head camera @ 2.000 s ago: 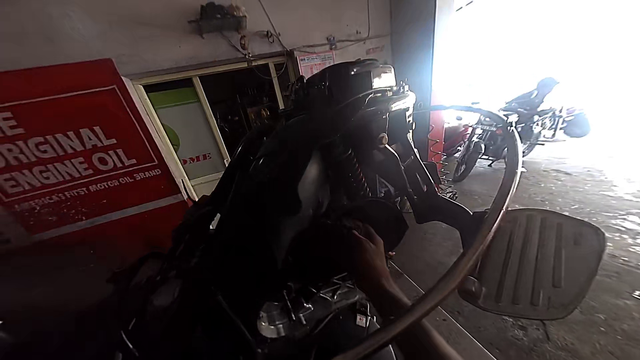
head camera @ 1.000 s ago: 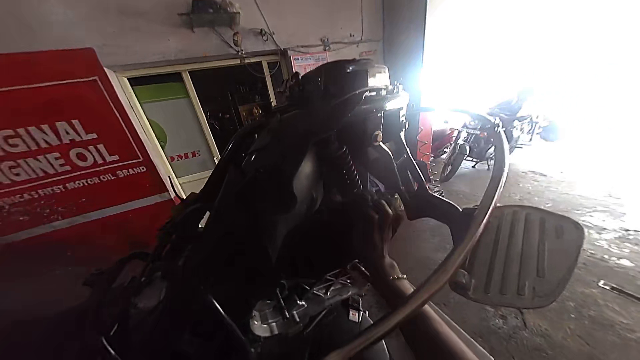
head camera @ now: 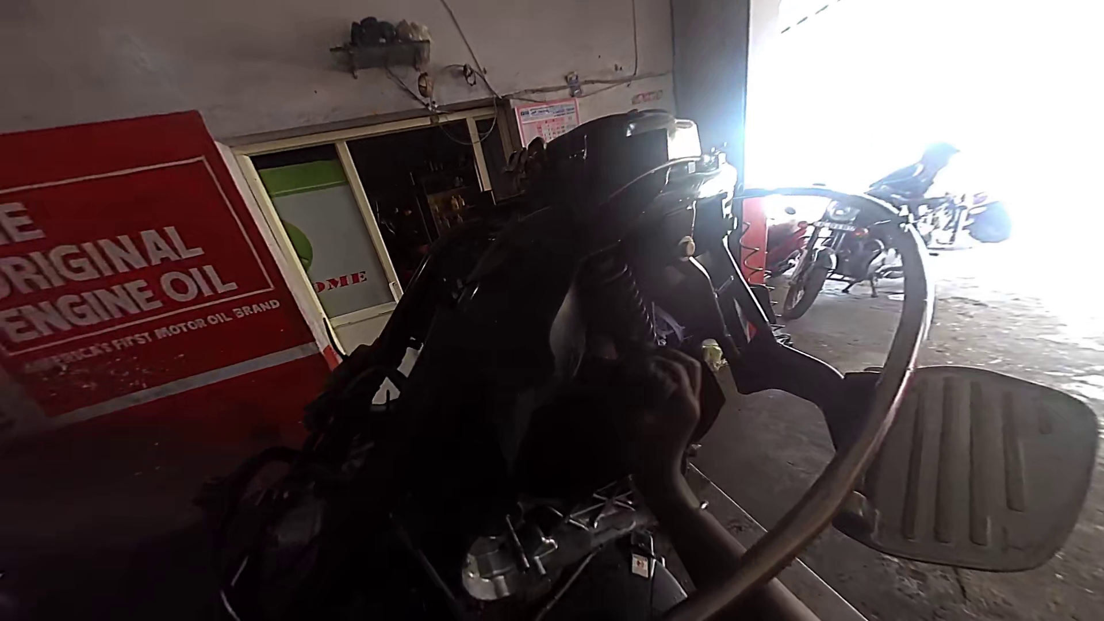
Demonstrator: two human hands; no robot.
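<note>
A partly stripped scooter or motorcycle fills the middle, its dark body point(head camera: 517, 345) in deep shadow. My right hand point(head camera: 668, 401) reaches in from the lower right, fingers curled beside the coil spring of a shock absorber point(head camera: 636, 306); what lies under the fingers is too dark to tell. Below the hand shows a grey metal engine cover point(head camera: 496, 569). A curved metal guard tube point(head camera: 906, 362) arches over my forearm, with a ribbed footplate point(head camera: 975, 466) at its right. My left hand cannot be made out.
A red engine oil sign point(head camera: 147, 259) stands at the left by a framed window point(head camera: 323, 224). A small shelf point(head camera: 379, 56) hangs on the wall. Parked motorcycles point(head camera: 849, 250) stand at the bright doorway on the right. A pale line or edge runs along the concrete floor point(head camera: 1018, 319) side.
My right hand was higher, near the spring, one second ago and is now lower against the dark body. The view has shifted slightly.
</note>
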